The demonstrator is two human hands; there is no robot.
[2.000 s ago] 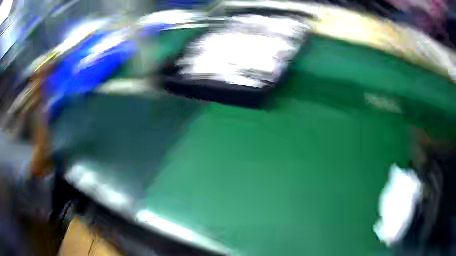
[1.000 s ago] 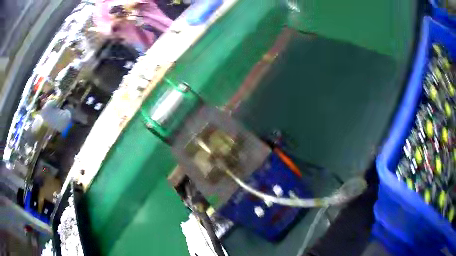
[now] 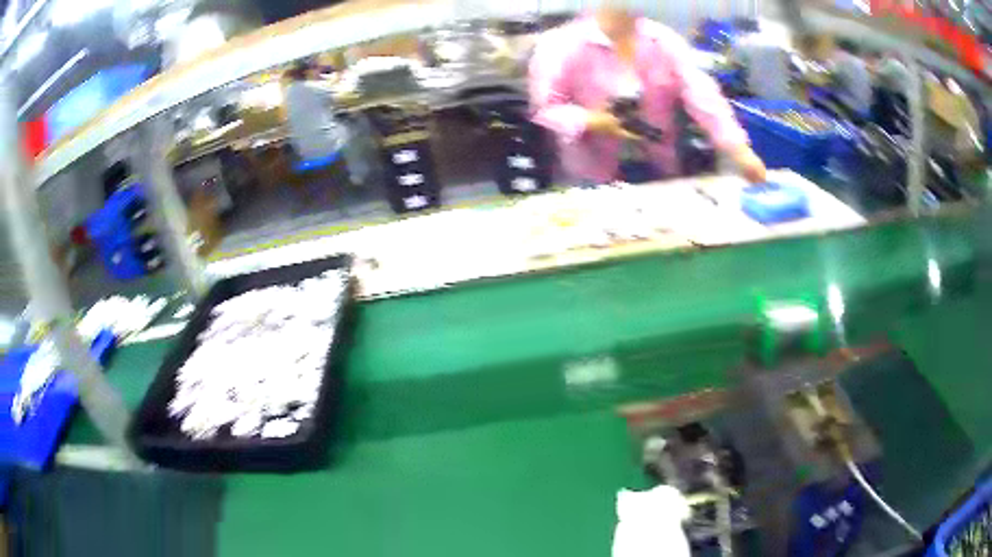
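The soldering station (image 3: 821, 424) stands on the green bench at the lower right, a dark box with a brassy mechanism and a pale cable. A green spool of silvery wire (image 3: 789, 318) is behind it. A dark metal mechanism (image 3: 702, 468) is at its left. A white, blurred thing (image 3: 651, 524) lies beside that, cut off by the bottom edge; I cannot tell if it is a glove or cloth. A black tray (image 3: 234, 455) at the left holds heaped white parts (image 3: 261, 354). Neither of my hands can be made out.
A person in pink (image 3: 609, 82) is across the bench, one hand by a small blue bin (image 3: 775, 202). Metal posts (image 3: 54, 261) and a raised shelf (image 3: 326, 38) frame the left and top. A blue crate (image 3: 966, 522) is cut off at lower right; blue material (image 3: 38, 408) is at left.
The view has swung from the tray to the station and crate, then levelled and widened to show both tray and station. The white thing stays beside the station.
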